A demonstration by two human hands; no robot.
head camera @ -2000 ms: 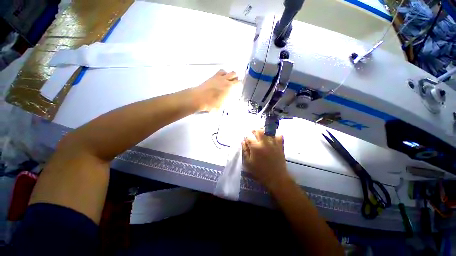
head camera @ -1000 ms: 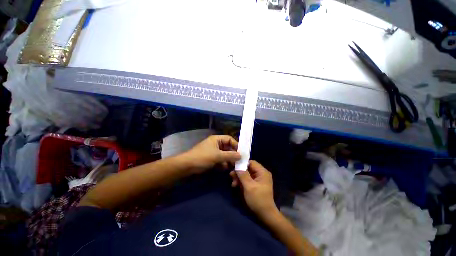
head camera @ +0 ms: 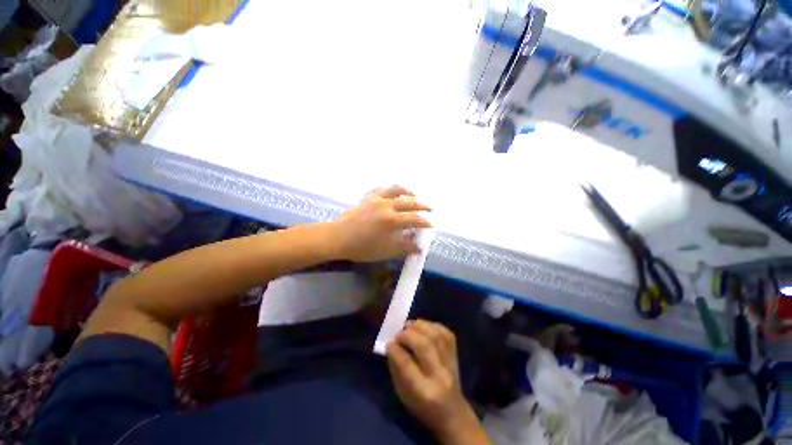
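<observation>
A narrow white fabric strip hangs slanting over the table's front edge, toward the lap. My left hand holds its upper end at the ruler band; the fingertips reach onto the tabletop. My right hand pinches the lower end between thumb and fingers, below the table edge. The sewing machine head stands beyond, up and to the right of my hands. More white strips lie at the far left, partly on the brown board.
Black scissors lie on the table at the right, with a green-handled tool beyond them. The printed ruler runs along the front edge. A red basket and white cloth heaps are at left; more white cloth lies below right.
The view has swung back up toward the machine head. My left hand has moved up the strip to the table edge, away from my right hand, which stays at the lower end.
</observation>
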